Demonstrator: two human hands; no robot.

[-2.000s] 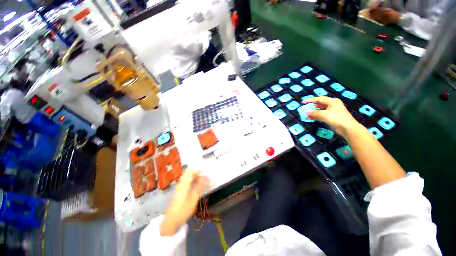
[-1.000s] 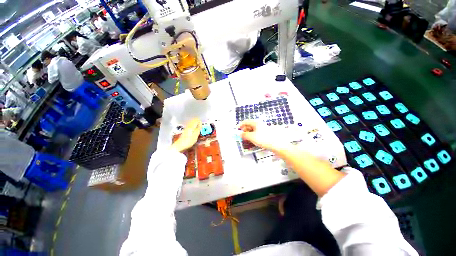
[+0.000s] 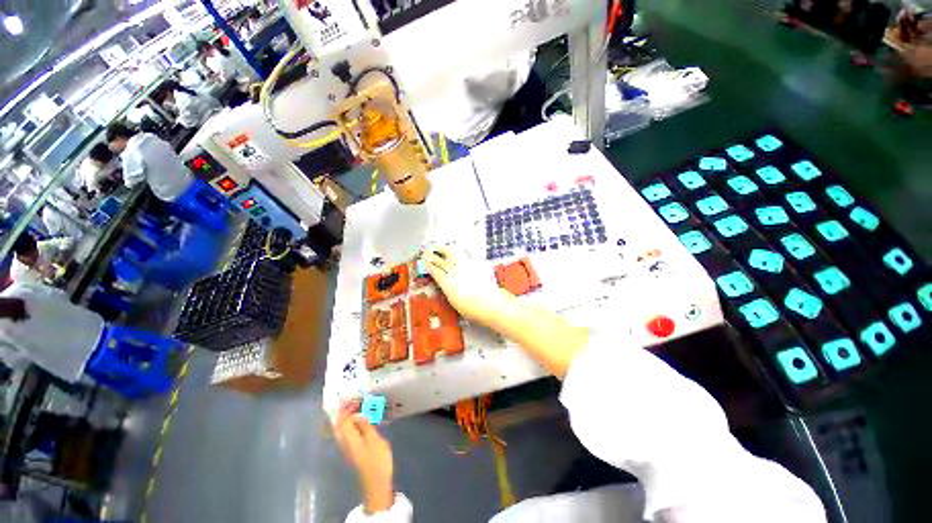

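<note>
My left hand [image 3: 365, 449] is at the machine table's front left corner, its fingers closed on a light-blue square housing [image 3: 373, 410]. My right hand [image 3: 465, 289] reaches over the upper right block of the orange-brown fixture [image 3: 437, 329]. A sliver of a light-blue housing [image 3: 422, 268] shows at its fingertips; the fingers hide the rest, so I cannot tell whether they grip it. The upper left block [image 3: 388, 283] has a dark round centre and shows no light-blue housing. A loose orange-brown block [image 3: 517, 276] lies right of my right hand.
The brass-coloured working head [image 3: 401, 169] hangs behind the fixtures. A dotted plate [image 3: 545, 223] lies on the white machine table [image 3: 583, 306], with a red button [image 3: 660, 326] at its front right. A black tray of light-blue housings [image 3: 792, 276] is at the right. A person in white is behind the machine.
My left hand has moved from the fixtures to the table's front left corner and now shows a housing. My right hand has moved left from the loose block to the upper right fixture.
</note>
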